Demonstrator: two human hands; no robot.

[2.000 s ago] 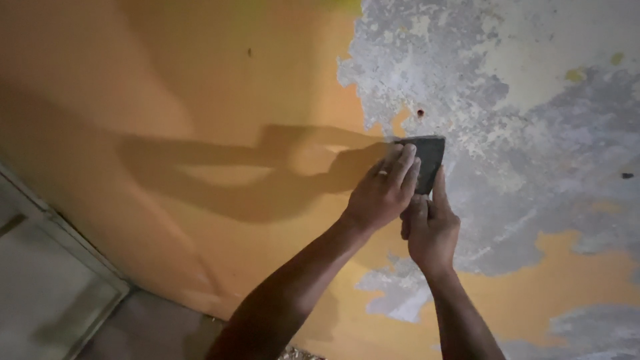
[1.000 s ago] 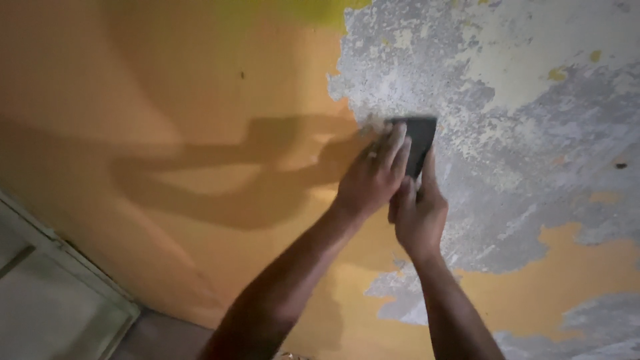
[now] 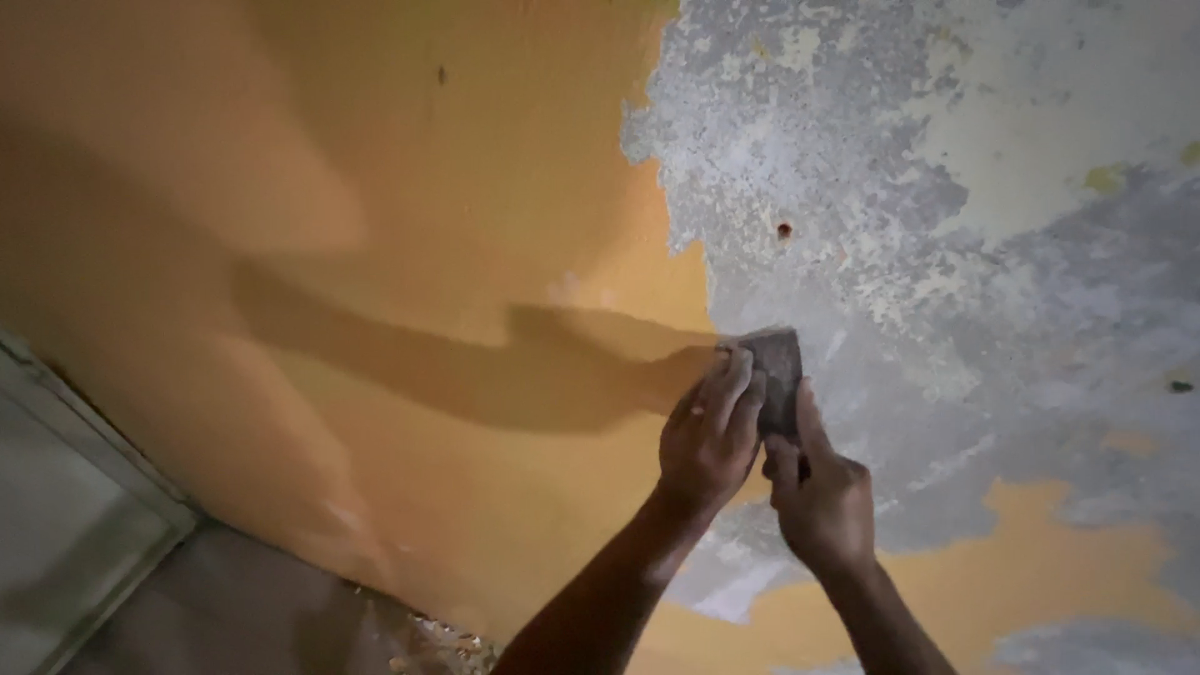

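Note:
A dark, flat scraper blade [image 3: 780, 380] lies against the wall where orange paint [image 3: 525, 225] meets bare grey plaster [image 3: 844, 394]. My right hand [image 3: 830, 492] is closed round its lower end, with one finger stretched along the right edge; the handle is mostly hidden by the fingers. The fingers of my left hand [image 3: 714, 427] press on the left part of the blade, and a ring-like spot shows on one of them. Both arms reach up from the bottom of the view and cast a long shadow to the left.
A pale framed panel, perhaps a door [image 3: 84, 506], stands at the lower left beside the wall. Paint flakes [image 3: 445, 647] lie at the wall's foot on the dark floor [image 3: 244, 600]. A small reddish hole [image 3: 785, 230] marks the plaster above the blade.
Both hands and the scraper have moved down along the paint's edge since a second ago. The reddish hole, covered then, shows above them. Grey surface now shows beside the blade.

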